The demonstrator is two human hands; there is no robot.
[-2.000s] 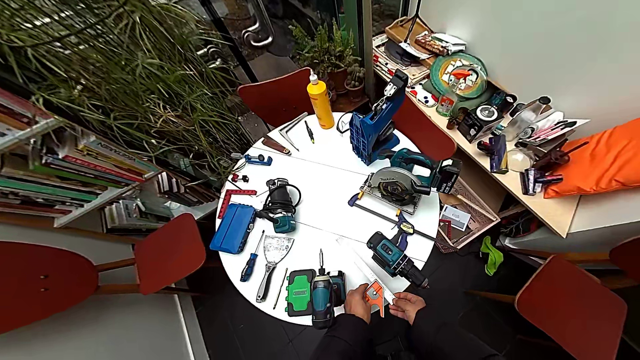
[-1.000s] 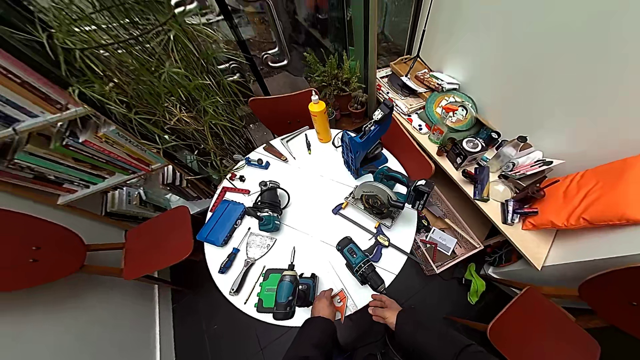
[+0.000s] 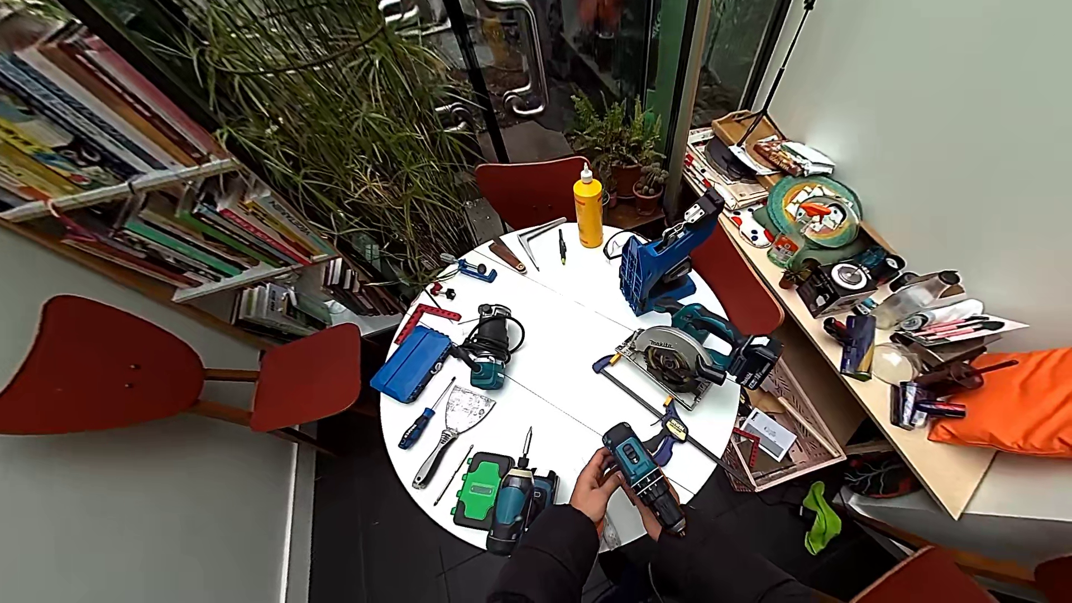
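Note:
Both my hands are at a teal and black cordless drill at the near right edge of the round white table. My left hand closes on its left side, and my right hand is partly hidden under its body. A sliver of orange shows below my left hand. Left of the hands, a cordless impact driver stands beside a green and black case. A blue bar clamp lies just beyond the drill, with a circular saw behind it.
A trim router, a blue case, a screwdriver and a scraper lie on the table's left. A yellow bottle and a blue pocket-hole jig stand at the back. Red chairs surround the table. A wooden crate sits right.
The orange piece was between my hands earlier; now both hands are at the drill, which lay on the table before. The drill has turned, its chuck now toward me.

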